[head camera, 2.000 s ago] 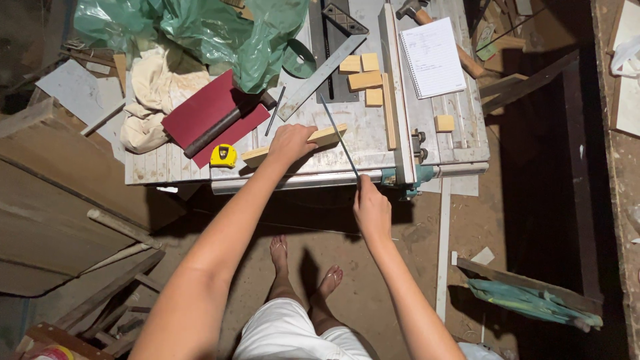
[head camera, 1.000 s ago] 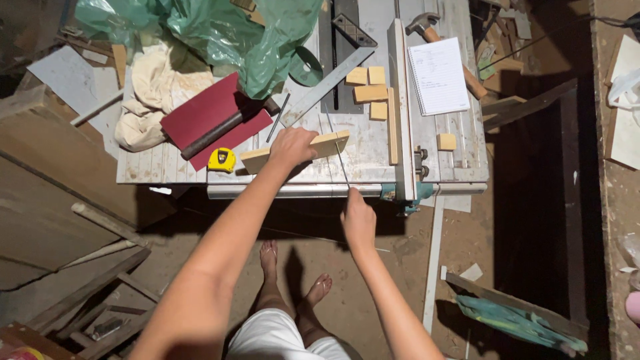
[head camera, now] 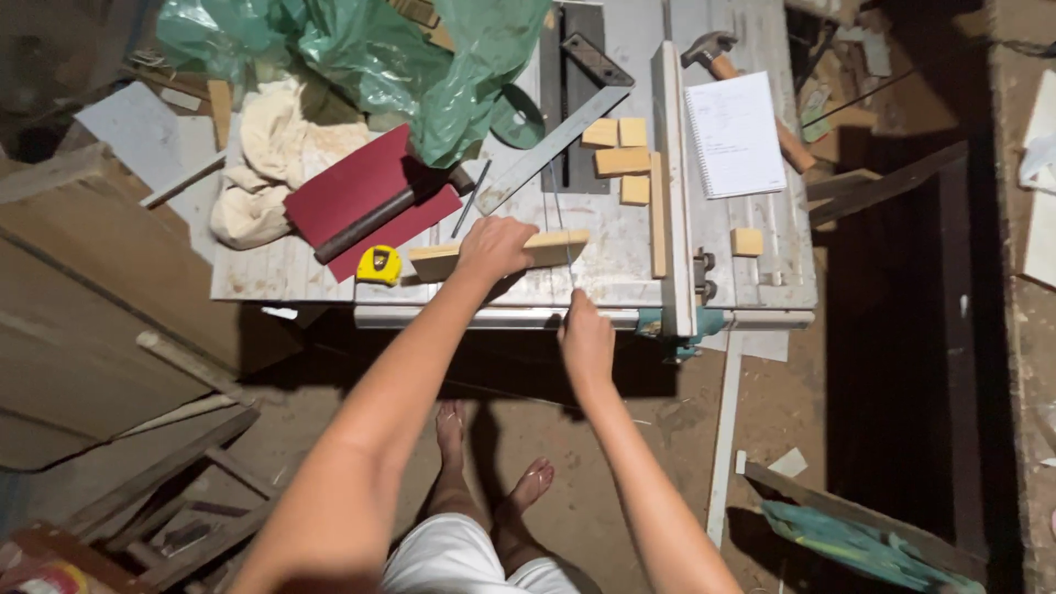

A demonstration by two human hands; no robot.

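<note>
My left hand [head camera: 498,249] grips a light wooden board [head camera: 554,250] standing on its edge near the front of the saw table. My right hand [head camera: 587,330], closed on the handle end of a thin saw-like blade [head camera: 566,239], is just past the table's front edge. The blade crosses the board's top near its right end; its teeth are too blurred to see. Left of the board sits a yellow tape measure [head camera: 379,266]. A pencil-like rod [head camera: 471,199] and a metal try square [head camera: 561,140] lie behind it. Small wooden blocks [head camera: 623,162] lie to the right, beside a wooden strip [head camera: 657,214].
The metal rip fence [head camera: 676,190] runs front to back. Right of it are a spiral notebook [head camera: 734,136], a claw hammer [head camera: 723,66] and a wooden block [head camera: 747,242]. Red sheets [head camera: 359,186], a dark rod, a cloth [head camera: 264,177] and green plastic [head camera: 363,58] cover the left side.
The blade has changed its angle across the board between frames, with my right hand still on its near end. My left hand keeps its grip on the board.
</note>
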